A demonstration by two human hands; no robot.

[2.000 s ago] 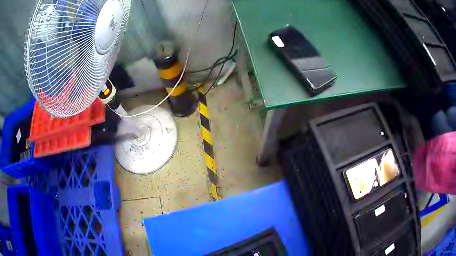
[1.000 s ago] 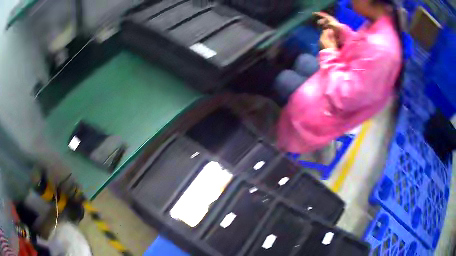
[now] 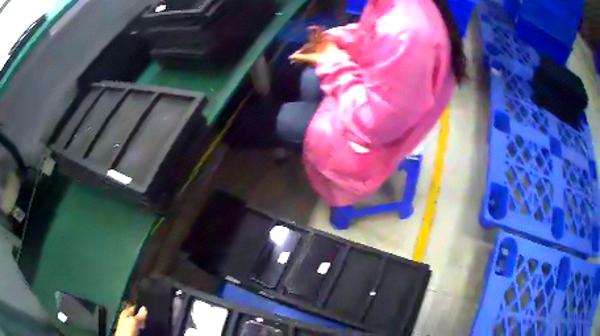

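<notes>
My left hand (image 3: pixel 130 320) shows at the bottom left, cut off by the lower edge. Its fingers are at the side of a flat black slab (image 3: pixel 156 308), which looks gripped and covers the left end of the near compartment tray (image 3: pixel 181 303). In that tray lie a phone with a bright white face (image 3: pixel 206 319) and a dark phone (image 3: pixel 258 327). Behind it, a second black tray (image 3: pixel 356 281) holds two glossy black phones (image 3: pixel 271 256) (image 3: pixel 314 270) with small white labels. A loose phone (image 3: pixel 77 314) lies on the green bench (image 3: pixel 85 236). My right hand is not in view.
Stacked black trays (image 3: pixel 131 134) stand on the green bench, with more behind. A person in a pink smock (image 3: pixel 375 98) sits on a blue stool (image 3: pixel 375 211). Blue pallets (image 3: pixel 526 184) lie on the floor at right, beyond a yellow line (image 3: pixel 433 197).
The view has swung to the right, so the bench, trays and seated person sit further left. The fan is out of view. My left hand has come in at the black slab.
</notes>
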